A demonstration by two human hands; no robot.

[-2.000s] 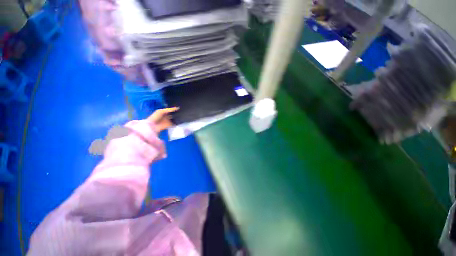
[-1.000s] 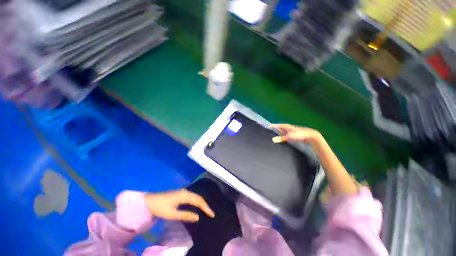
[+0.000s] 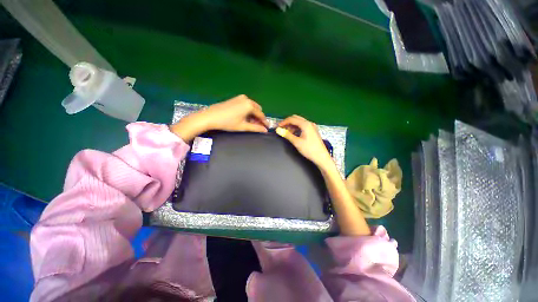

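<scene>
A black panel (image 3: 253, 174) with a white-and-blue label (image 3: 202, 149) at its upper left lies flat on a silvery bubble wrap sheet (image 3: 236, 220) in front of me. My left hand (image 3: 239, 114) and my right hand (image 3: 302, 137) meet at the middle of the panel's far edge, fingertips close together and bent down on it. What the fingertips touch or pinch there is too small to tell. A crumpled yellow-tan cloth (image 3: 375, 187) lies to the right of the panel, beside my right forearm.
A translucent white bottle (image 3: 112, 92) stands by the pale post (image 3: 56, 32) at the upper left. Bubble-bagged stacks (image 3: 481, 212) lean at the right edge. Another black panel (image 3: 416, 26) on bubble wrap and more grey stacks (image 3: 486, 38) are at the upper right.
The panel on its bubble wrap has come from a tilted position at the bench edge to flat and squared before me. My left hand has moved from the near side to the far edge, beside my right.
</scene>
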